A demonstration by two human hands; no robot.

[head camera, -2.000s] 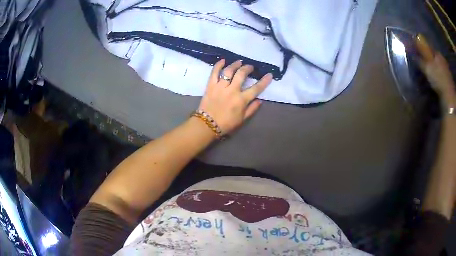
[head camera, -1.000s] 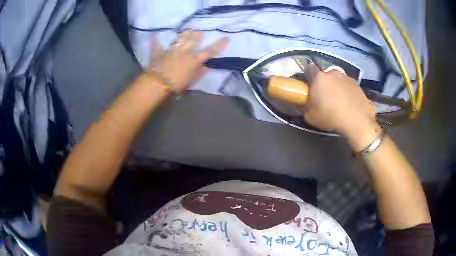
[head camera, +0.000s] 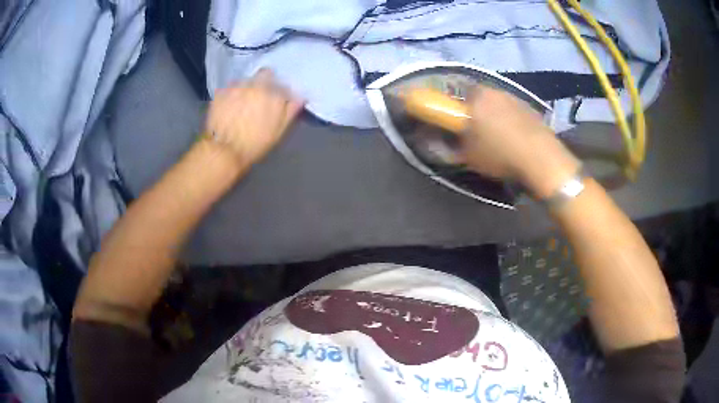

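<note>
The garment (head camera: 315, 75) lies at the top of the view, its pale inside up, with dark seam strips and a black band across it. My right hand (head camera: 504, 138) is closed on the tan wooden handle of the iron (head camera: 441, 161). The iron's tip points left, and it lies over the garment's near edge. My left hand (head camera: 251, 118) is at the garment's left part, slightly blurred, with fingers curled at the cloth. Whether it pinches the cloth cannot be told.
The yellow iron cord (head camera: 607, 75) loops over the garment's right side. Heaped garments (head camera: 59, 102) with pale insides hang at the left. The grey pressing table (head camera: 299, 197) lies under the work, its near edge close to my body. Patterned floor (head camera: 536, 268) shows at the lower right.
Over two seconds, my right hand has brought the iron from the far right onto the garment. My left hand has moved left, and its spread fingers have curled. The garment's near edge has shifted and folded differently.
</note>
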